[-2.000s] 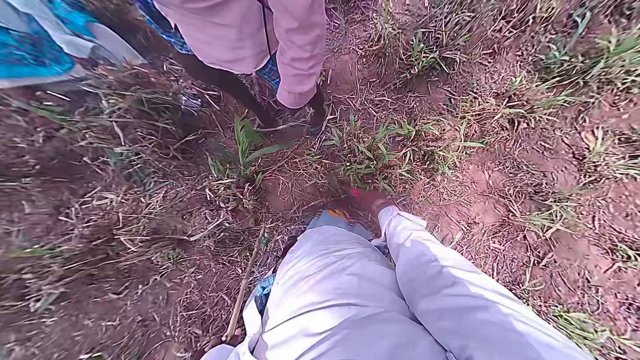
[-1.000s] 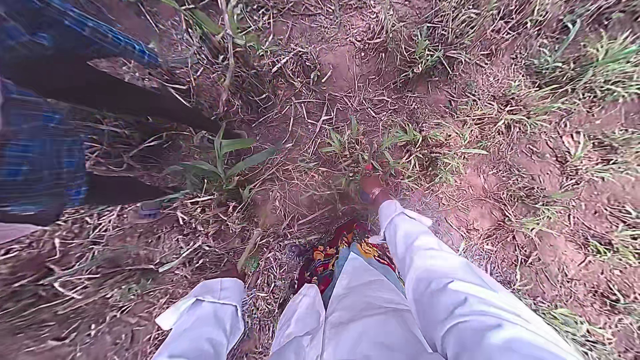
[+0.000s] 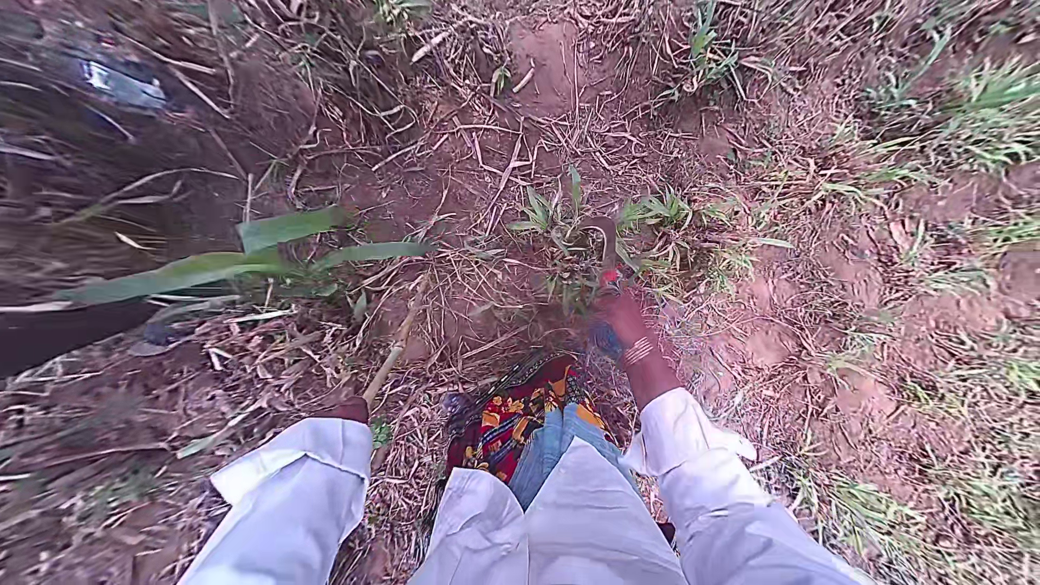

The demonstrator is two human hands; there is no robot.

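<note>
My right hand (image 3: pixel 621 315), with bangles at the wrist, is closed around the red handle of a sickle (image 3: pixel 608 244). The curved metal blade reaches forward among low green weeds (image 3: pixel 662 213). At the lower left my left hand (image 3: pixel 349 409) is closed on the near end of a wooden stick (image 3: pixel 396 348), which slants forward over the dry grass; the white sleeve hides part of this hand. Between my arms hangs a red and yellow patterned cloth (image 3: pixel 520 410), below a white garment.
A broad-leaved green plant (image 3: pixel 244 264) stands at the left. Dark, blurred limbs of another person (image 3: pixel 73 329) show at the left edge. Dry stalks and reddish soil (image 3: pixel 552 65) lie ahead, with grass tufts (image 3: pixel 987 106) at the right.
The other person, in blue checked cloth a second ago, has mostly left the view at the left. My left hand and sleeve, out of sight two seconds ago, now show at the lower left.
</note>
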